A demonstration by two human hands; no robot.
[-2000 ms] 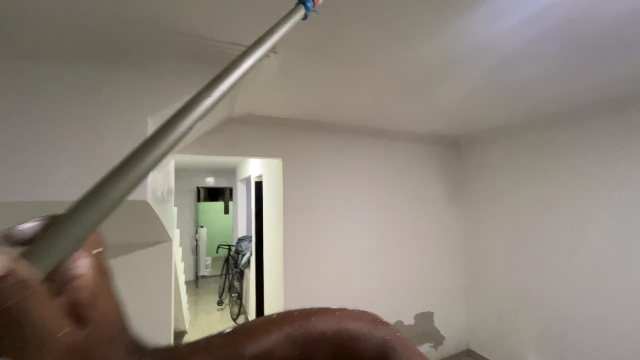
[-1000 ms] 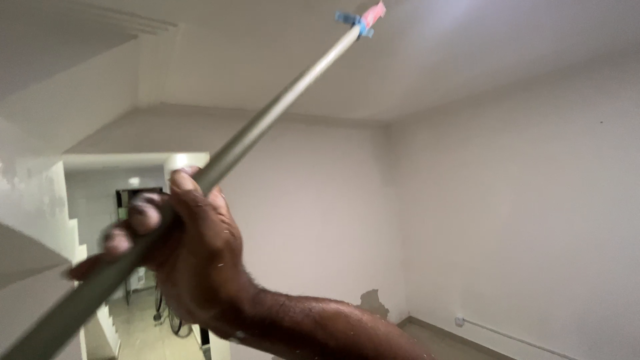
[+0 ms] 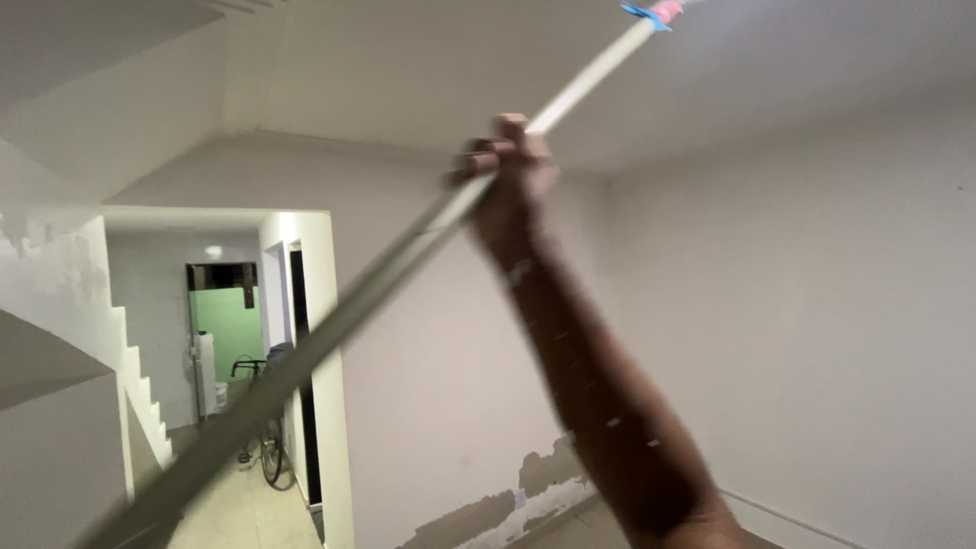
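A long pale pole [image 3: 415, 248] runs slantwise from the lower left corner up toward the ceiling at the upper right. My right hand [image 3: 507, 156] is closed around it above the middle of the view, blurred by motion, with the forearm rising from the lower right. Small white specks dot the forearm. At the pole's far end, a blue strip [image 3: 648, 17] is wrapped or tied beside a pink part [image 3: 668, 11]; what lies beyond is cut off by the top edge. My left hand is out of view.
A doorway [image 3: 328, 381] at the left opens on a tiled passage with a bicycle [image 3: 271, 450] and a green surface [image 3: 227, 328] farther back. Stair edges [image 3: 145, 385] show beside it. The far wall [image 3: 457, 366] has a patchy, damaged area [image 3: 549, 465] low down.
My right hand has moved from the lower left to the upper middle of the view, higher along the pole. More of the forearm shows. The view itself has shifted.
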